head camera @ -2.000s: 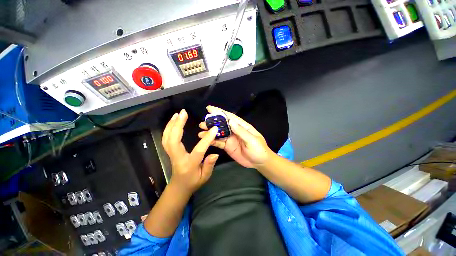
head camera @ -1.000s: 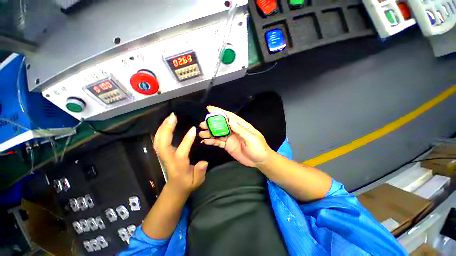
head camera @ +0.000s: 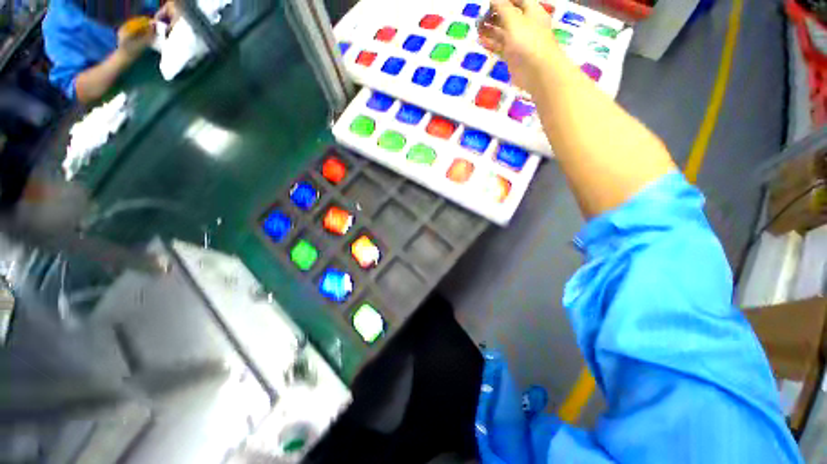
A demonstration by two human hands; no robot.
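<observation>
My right hand (head camera: 513, 34) is over the far part of the upper white tray (head camera: 535, 137), fingers pointing down among the watches. The fingertips are blurred, and I cannot tell whether they hold a watch. My left hand is out of the picture. The white trays overlap and hold rows of watches with red, green, blue and purple screens. Nearer me, the black tray (head camera: 416, 288) holds several lit watches, including a pale green one (head camera: 368, 323) at its near corner; its right-hand pockets are empty.
The silver-white press (head camera: 227, 299) is blurred at lower left, with a green button (head camera: 295, 444). A metal post (head camera: 319, 50) stands left of the white trays. Another person's hands (head camera: 136, 41) hold white cloth at upper left. Cardboard boxes (head camera: 787, 340) are at far right.
The view has swung right to the trays. My right arm has reached out from my lap to the white trays. My left hand and the green-lit watch in my right palm no longer show.
</observation>
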